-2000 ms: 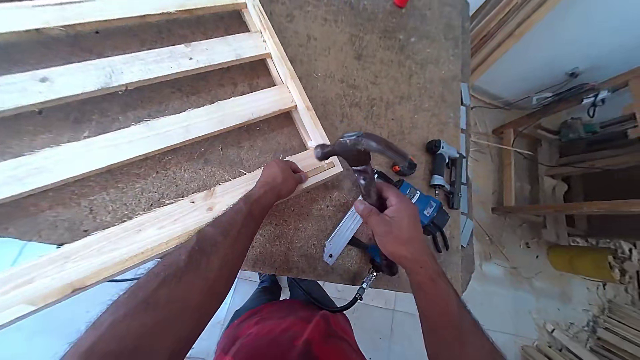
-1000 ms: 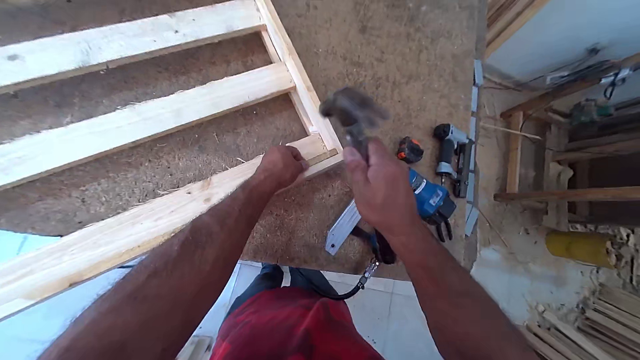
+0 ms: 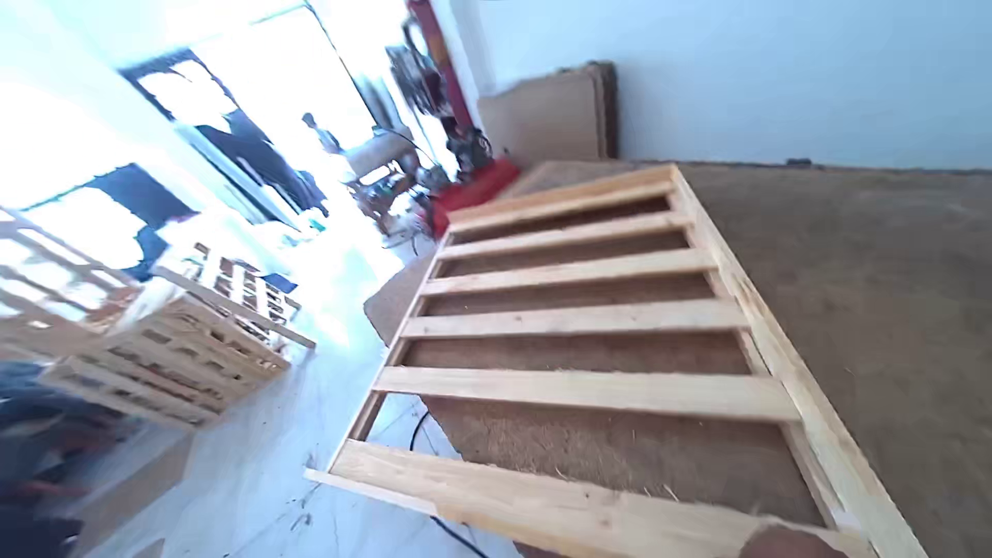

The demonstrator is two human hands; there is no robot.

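Note:
A slatted pine frame lies on the brown worktable, its left end reaching past the table's edge. Several flat slats join its two long side rails. At the bottom edge, a small rounded part of my left hand shows against the nearest slat, close to the right-hand rail. The fingers are cut off by the edge of the view, so their hold cannot be told. My right hand and the hammer are out of view.
Stacked wooden crates stand on the pale floor at left, near a blurred person. Brown boards lean on the wall behind the table. A red machine stands beyond the frame's far end. A dark cable hangs beside the table.
The view has swung far up and left, off my right hand, the hammer and the nailers. One second ago my left hand was at the frame's corner and my right hand held the moving hammer.

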